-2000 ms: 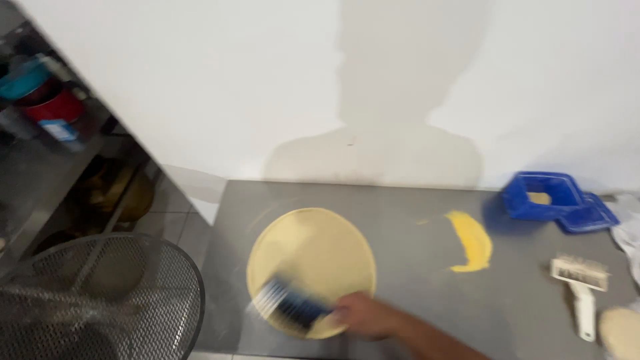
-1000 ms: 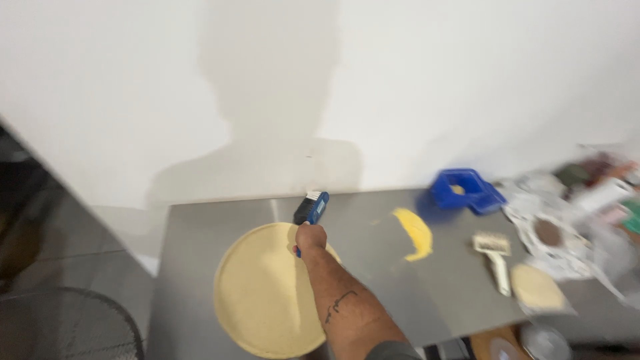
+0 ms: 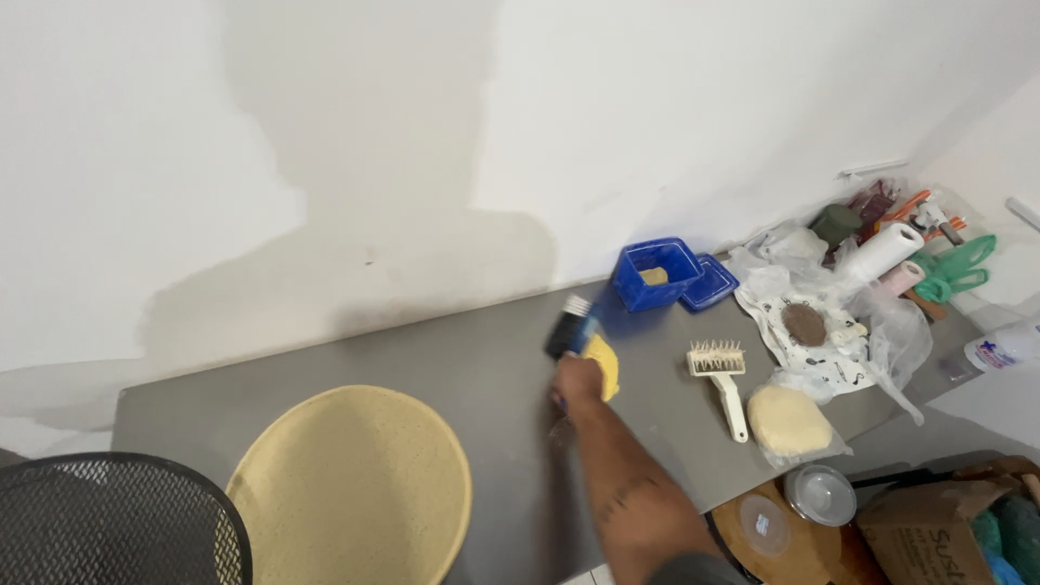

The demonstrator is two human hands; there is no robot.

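My right hand [image 3: 578, 380] is closed on the handle of a blue and black brush [image 3: 570, 325] with pale bristles, which is blurred. The brush is over the grey tabletop [image 3: 512, 366], just left of a crescent of yellow flour or meal [image 3: 604, 366]; my hand partly covers the crescent. To the left lies a large flat round of dough [image 3: 357, 487]. A round black metal mesh screen [image 3: 106, 512] overlaps the dough's left edge at the lower left. My left hand is out of view.
A blue tub [image 3: 658, 275] stands by the wall, its lid [image 3: 709, 282] beside it. Rightward are a white spiked dough docker [image 3: 717, 361], bagged dough [image 3: 788, 422], plastic bags [image 3: 902, 329] and paper rolls [image 3: 881, 252]. Below sit a round plastic container [image 3: 821, 494] and a cardboard box [image 3: 918, 520].
The brush in my right hand has moved off the dough, past the tabletop behind it, and rightward to the yellow crescent. The mesh screen now overlaps the dough; it was apart from it earlier.
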